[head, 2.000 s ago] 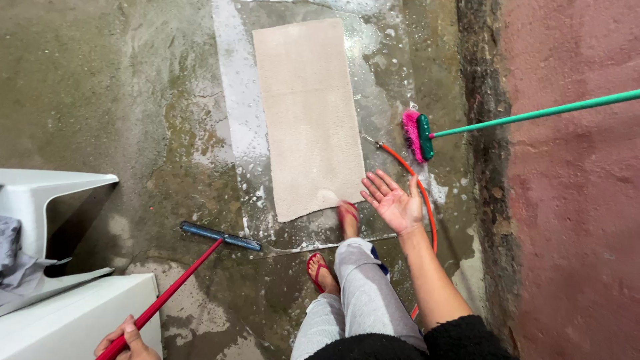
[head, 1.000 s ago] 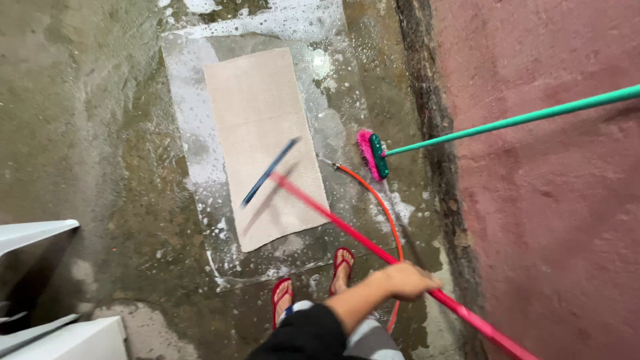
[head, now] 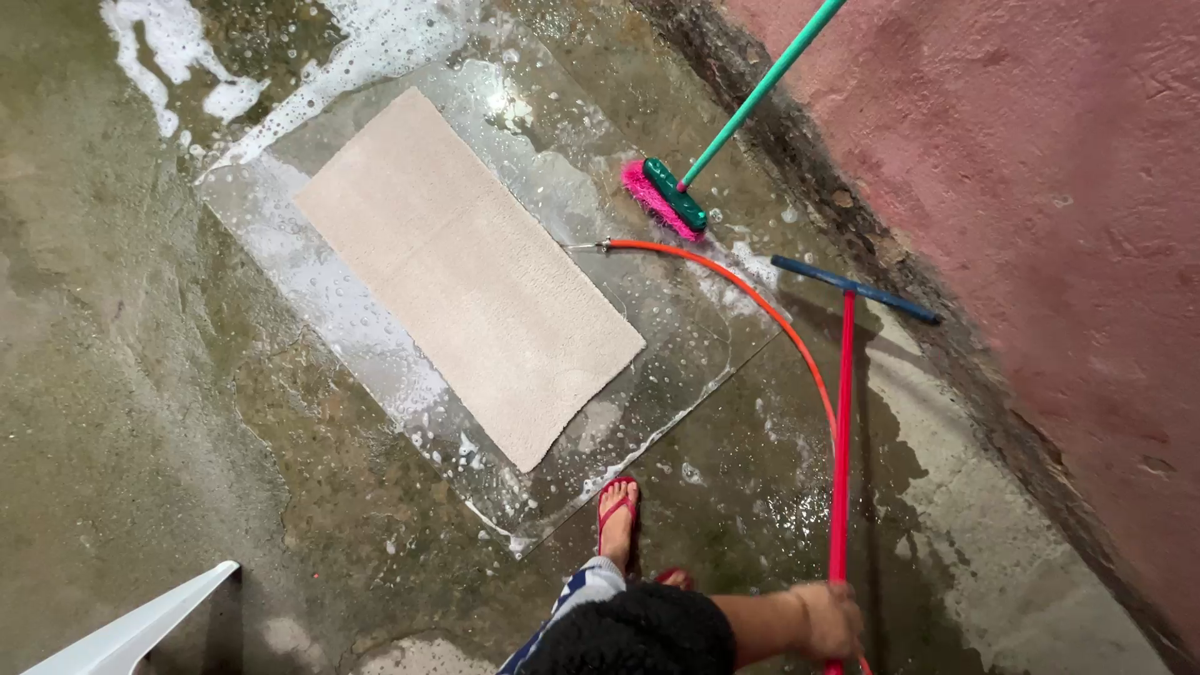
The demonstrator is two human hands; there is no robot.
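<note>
My left hand (head: 827, 621), slightly blurred, reaches across to the lower right and is closed around the red handle of a floor squeegee (head: 842, 450). The squeegee's dark blue head is up, close to the foot of the wall. My right hand is not in view. A beige rectangular mat (head: 469, 281) lies on a wet, soapy sheet that looks transparent (head: 656, 375). An orange hose (head: 750, 286) curves from the mat's right edge down behind the squeegee handle. Above the hose rests a broom with pink bristles, a green head (head: 677, 195) and a green handle (head: 759, 94).
A rough pink wall (head: 1012, 169) runs along the right side. White suds (head: 394, 42) spread on the wet concrete floor (head: 141, 375) at the top. Part of a white plastic object (head: 141, 628) juts in at lower left. My feet in red flip-flops (head: 617, 516) stand below the mat.
The squeegee, first at lower left and then over the mat, has moved right toward the wall, still in my left hand. My open right hand has left the view. The view has turned.
</note>
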